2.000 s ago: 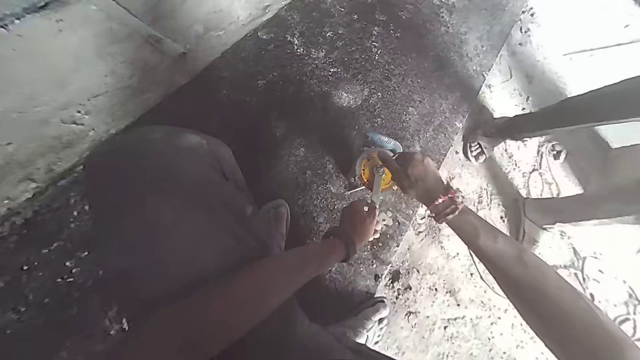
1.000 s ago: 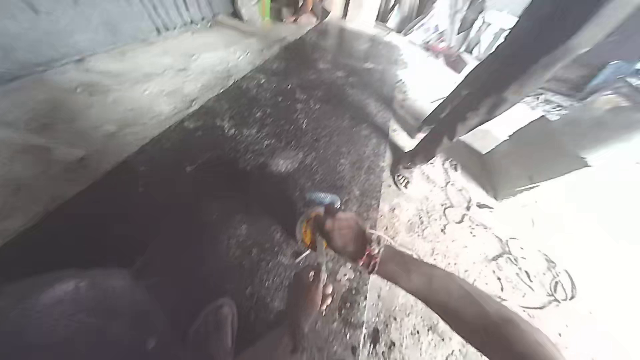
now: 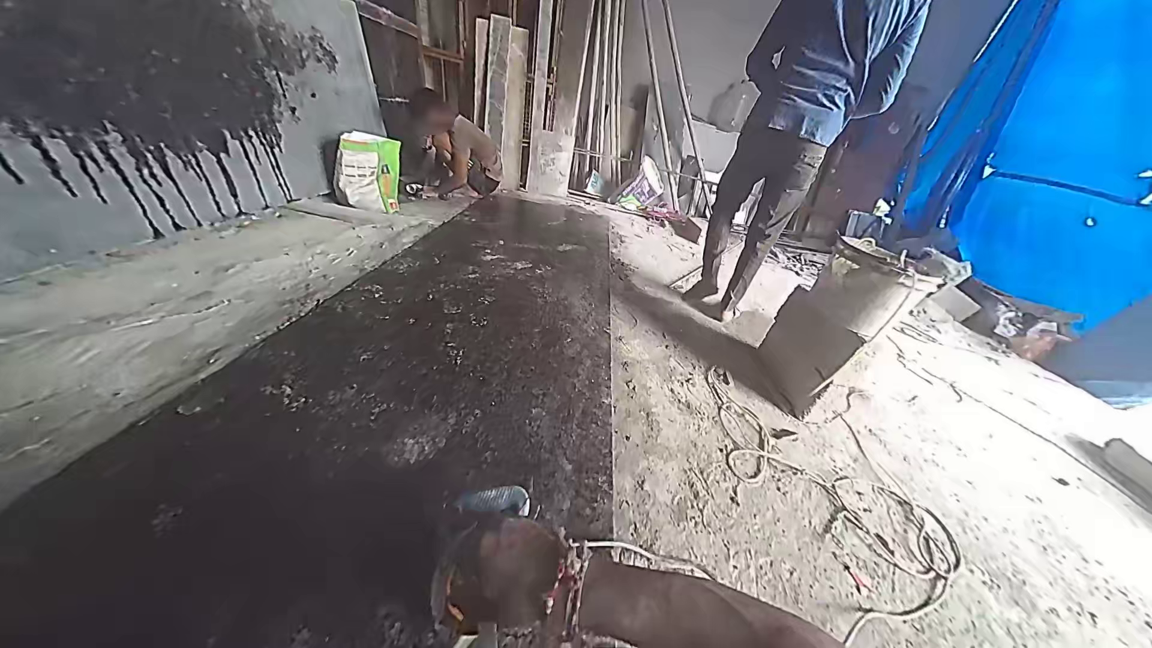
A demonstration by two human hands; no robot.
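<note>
Near the bottom centre, my right hand (image 3: 508, 567) is closed over a handheld power tool (image 3: 493, 500) with a blue-grey ribbed body, and a bit of orange-yellow shows below my fingers. Strings circle that wrist. Beneath the tool lies a long dark, blotchy slab (image 3: 432, 387). A pale cord (image 3: 648, 551) runs from behind my wrist to the right. My left hand is outside the view. The tool's working end is hidden by my hand and the frame's lower edge.
A person (image 3: 792, 117) stands right of the slab; another person (image 3: 463, 148) crouches at its far end by a white-green sack (image 3: 367, 171). At right are a bucket (image 3: 868, 283), a coiled cord (image 3: 900, 531) on the floor and a blue tarp (image 3: 1062, 171). Planks (image 3: 497, 99) lean behind.
The view has tilted up strongly toward the far end of the slab. My left hand, at the tool in the earlier frames, has gone out of view; my right hand stays on the tool.
</note>
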